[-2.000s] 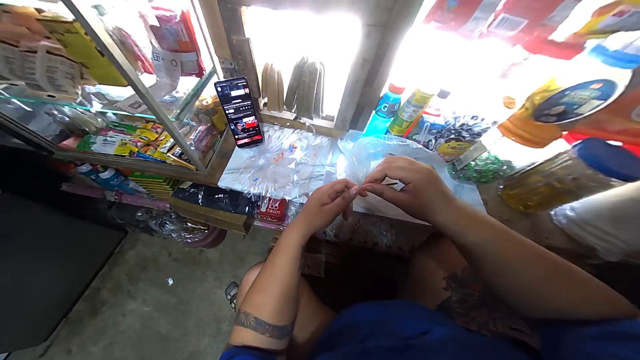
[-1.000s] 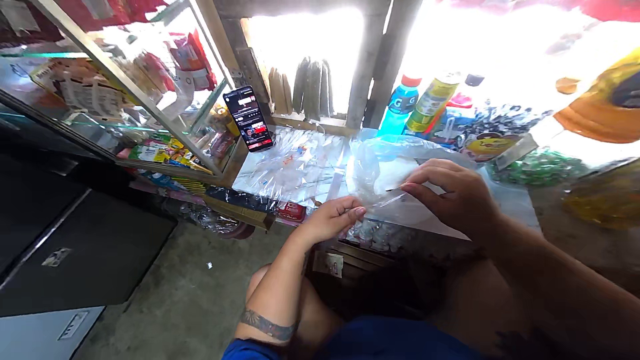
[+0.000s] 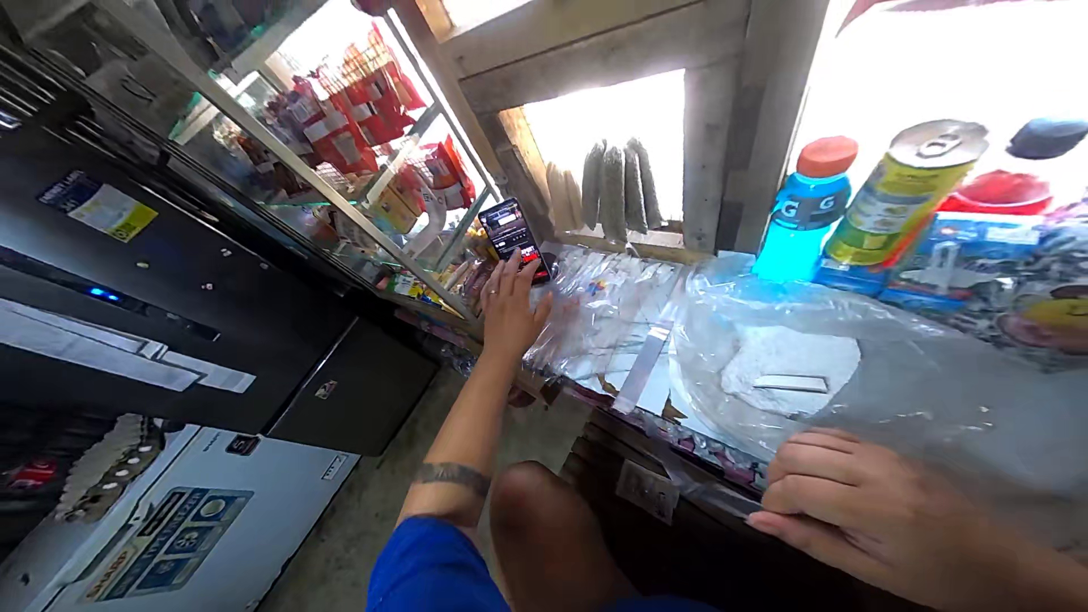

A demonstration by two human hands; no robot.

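My left hand [image 3: 512, 308] reaches to the smartphone [image 3: 515, 240], which leans upright with its screen lit; a fingertip is over the lower screen. My right hand [image 3: 837, 501] rests with curled fingers at the counter's front edge, beside a clear plastic bag [image 3: 714, 340]. What lies under its fingers is hidden. White powder [image 3: 795, 361] fills part of the open bag, and a small flat light-coloured piece [image 3: 790, 383] lies on it. Left of the bag are many small clear plastic packets [image 3: 608, 297] and a narrow clear plastic strip [image 3: 643, 367].
Behind the bag stand a blue drink bottle [image 3: 803, 212] and a yellow-green can [image 3: 909, 191]. A glass display case [image 3: 314, 191] with packaged goods is at left, near a dark refrigerator [image 3: 195, 263]. Filled narrow bags [image 3: 614, 191] hang in the window. My knee [image 3: 544, 527] is below the counter.
My left hand has moved from beside my right hand to the phone. My right hand has come away from the powder bag's opening to the counter edge. The view has swung left.
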